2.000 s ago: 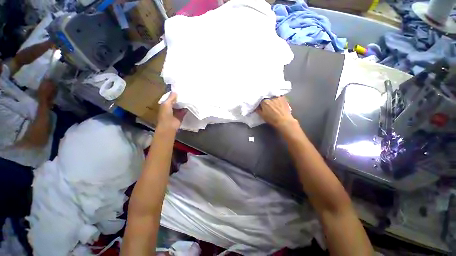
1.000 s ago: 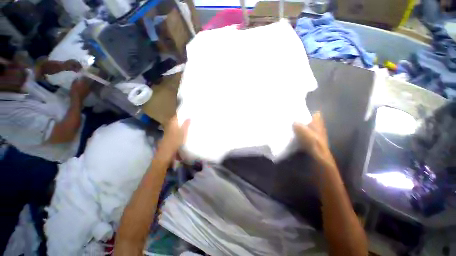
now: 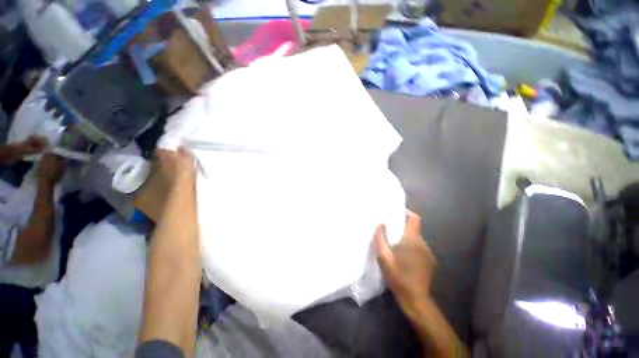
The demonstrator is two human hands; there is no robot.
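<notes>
A stack of white cut panels (image 3: 294, 189), bright and overexposed, lies over the grey work surface (image 3: 455, 154). A fold or gap line shows near its left side. My left hand (image 3: 179, 159) is at the upper left edge of the panels, its fingertips partly hidden by the fabric. My right hand (image 3: 406, 255) grips the lower right edge, thumb on top and fingers at the side. The number of layers cannot be told.
The shiny machine bed (image 3: 550, 259) is at right. Light blue fabric (image 3: 431, 59) lies at the back. A white tape roll (image 3: 131, 174) is at left. A white fabric heap (image 3: 98, 294) stands lower left. Another person's hands (image 3: 49, 168) work at far left beside a machine (image 3: 112, 94).
The panels have turned and come lower in view, with a fold now showing at left. My left hand has moved up along the left edge; my right hand is lower on the right edge.
</notes>
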